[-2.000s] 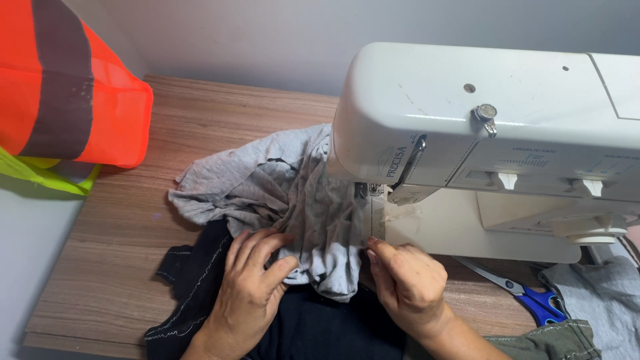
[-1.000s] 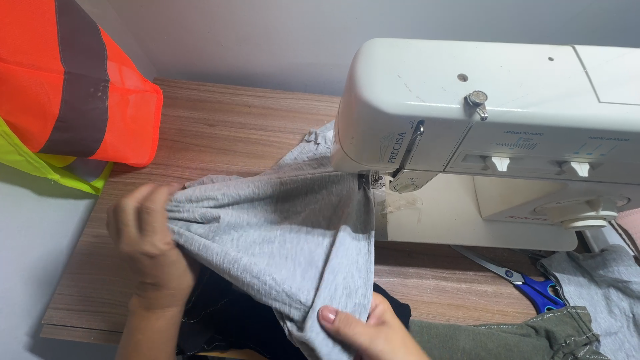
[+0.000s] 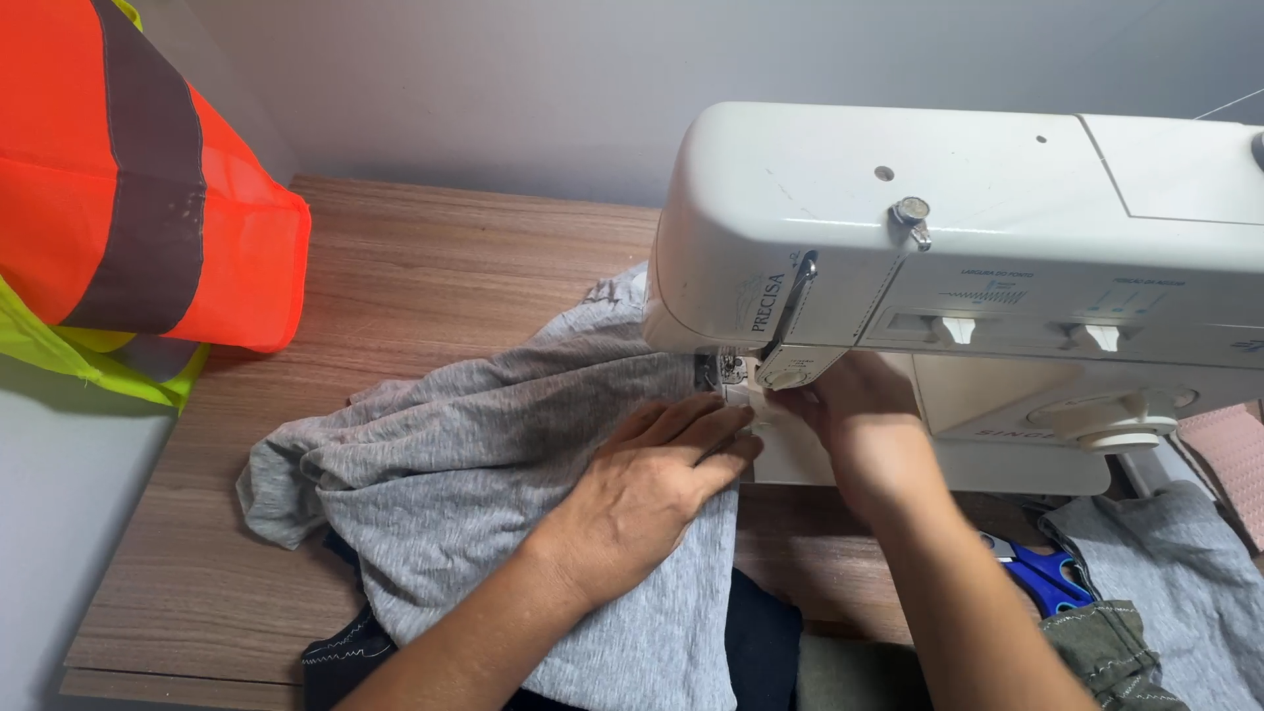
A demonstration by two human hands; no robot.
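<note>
A white Singer sewing machine stands on the right, its presser foot low at the head's left end. Heathered grey knit fabric spreads left of the foot, one edge running beside it. My left hand lies on this fabric just in front of the foot, fingers close together and pressing down. My right hand reaches under the machine's head, right of the needle area; its fingertips are partly hidden, so whether it holds anything does not show. Dark fabric lies beneath the grey cloth.
An orange and yellow safety vest hangs over the back left of the wooden table. Blue-handled scissors lie at the right near olive fabric and another grey cloth. A pink textured item sits at the right edge.
The grey fabric, bunched two seconds ago and then pulled left, now lies spread beside the foot. My left hand has let go of its left part and moved right; my right hand has moved up under the head.
</note>
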